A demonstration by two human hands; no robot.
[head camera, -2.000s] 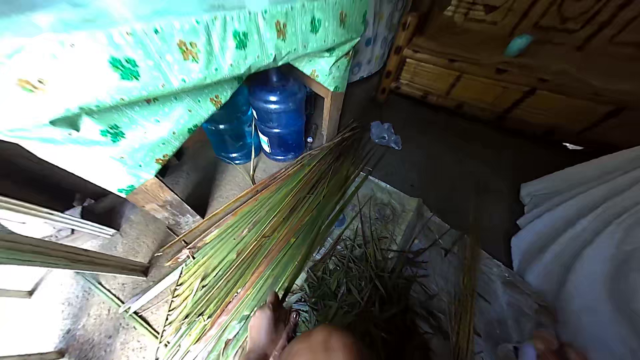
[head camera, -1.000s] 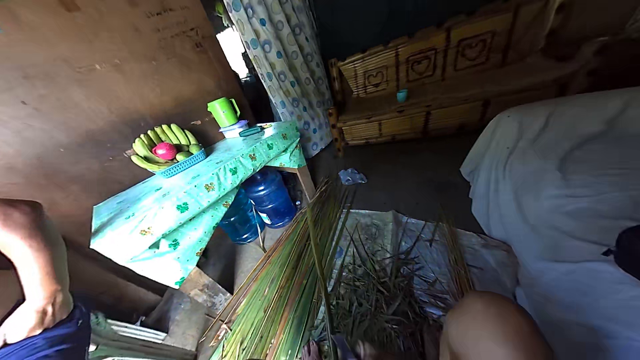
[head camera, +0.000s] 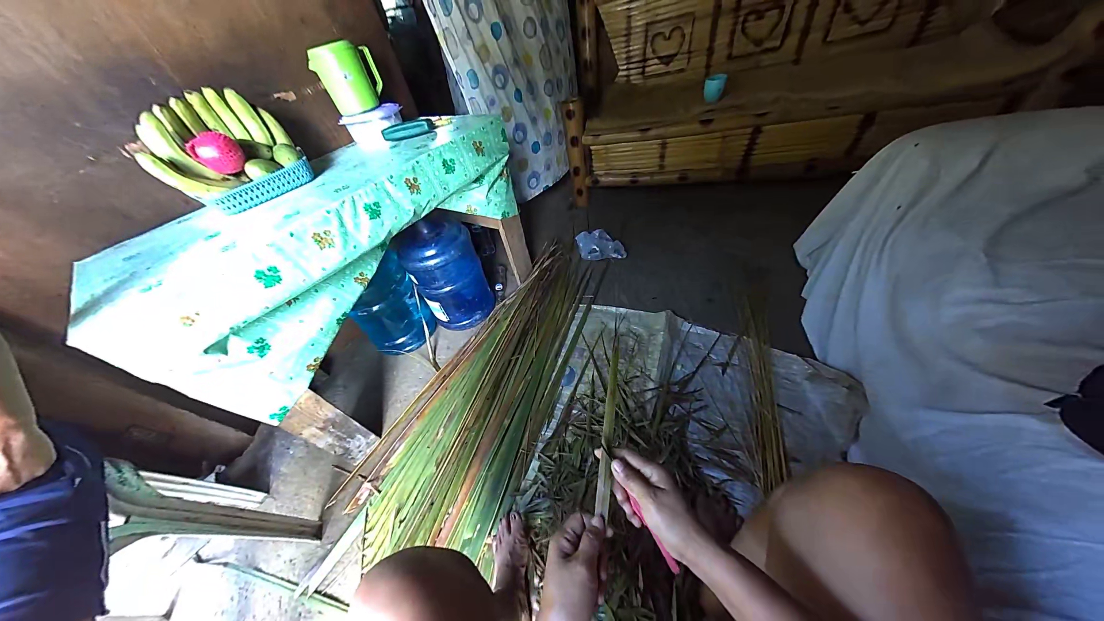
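Note:
My left hand [head camera: 573,561], low in the middle of the head view, pinches the lower end of a narrow palm leaflet [head camera: 611,405] that stands up and away from me. Just above and to the right, my right hand [head camera: 654,504] is closed on a pink-handled tool [head camera: 653,536], probably a knife, its blade hidden at the leaflet. Left of my hands lies a large bundle of green and brown palm leaflets [head camera: 483,414]. Under the hands is a heap of leaf scraps [head camera: 638,414]. A thin bundle of leaf midribs [head camera: 761,397] lies to the right.
A table with a green-patterned cloth [head camera: 345,233] holds a fruit basket [head camera: 263,188] and a green pitcher [head camera: 345,78]. Blue water jugs [head camera: 448,272] stand beneath. A bamboo bench [head camera: 690,121] is behind, a white-draped piece [head camera: 966,259] right. Another person's arm [head camera: 17,423] shows at left.
The view has swung up, then down slightly. Both hands, partly cut off at the bottom edge a second ago, now show around an upright leaflet.

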